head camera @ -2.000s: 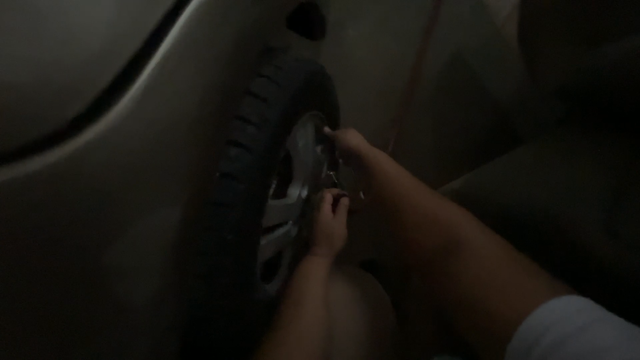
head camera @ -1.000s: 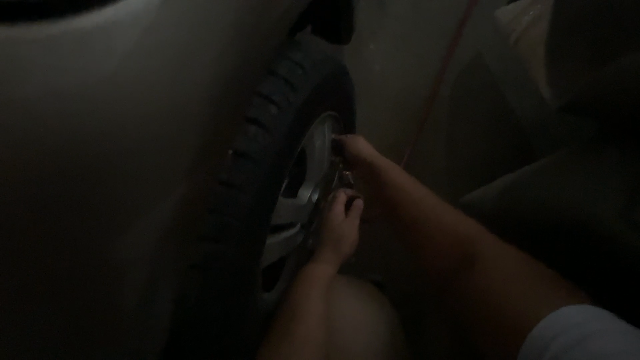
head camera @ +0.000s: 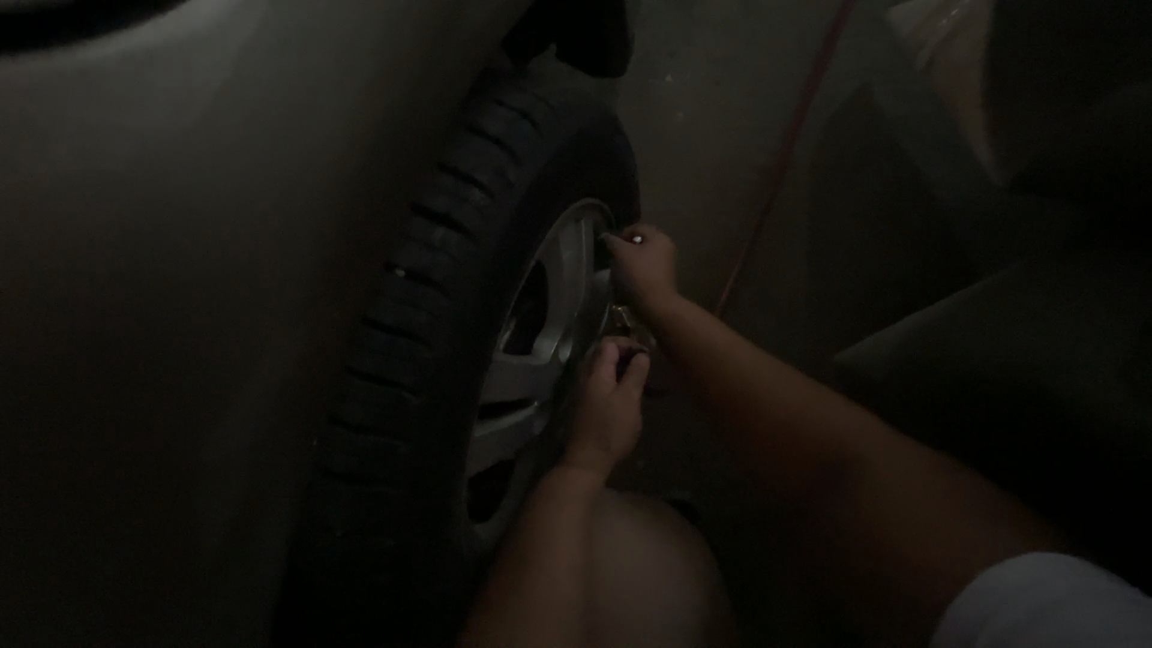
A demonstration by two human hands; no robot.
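Note:
A car wheel with a black treaded tire (head camera: 423,297) and a spoked alloy rim (head camera: 513,369) stands in very dim light, beside the car's body panel. My left hand (head camera: 612,405) is at the outer face of the rim, fingers curled around a small dark object too dim to name. Just above those fingers is a small metallic fitting (head camera: 623,317) that catches the light. My right hand (head camera: 643,261) is higher up at the rim's edge, thumb and finger pinched together near the tire valve area; a small bright spot shows at its fingers, and what it holds cannot be told.
The car's light-coloured body panel (head camera: 225,180) fills the left side. A thin red hose or cable (head camera: 783,162) runs along the floor behind my right hand. My bent knee (head camera: 657,558) is below my hands. Dark, unclear shapes lie at the right, with a pale object (head camera: 954,63) at the upper right.
My right hand's fingers have shifted a little at the rim's upper edge. The left hand stays near the middle of the wheel. The view has moved somewhat.

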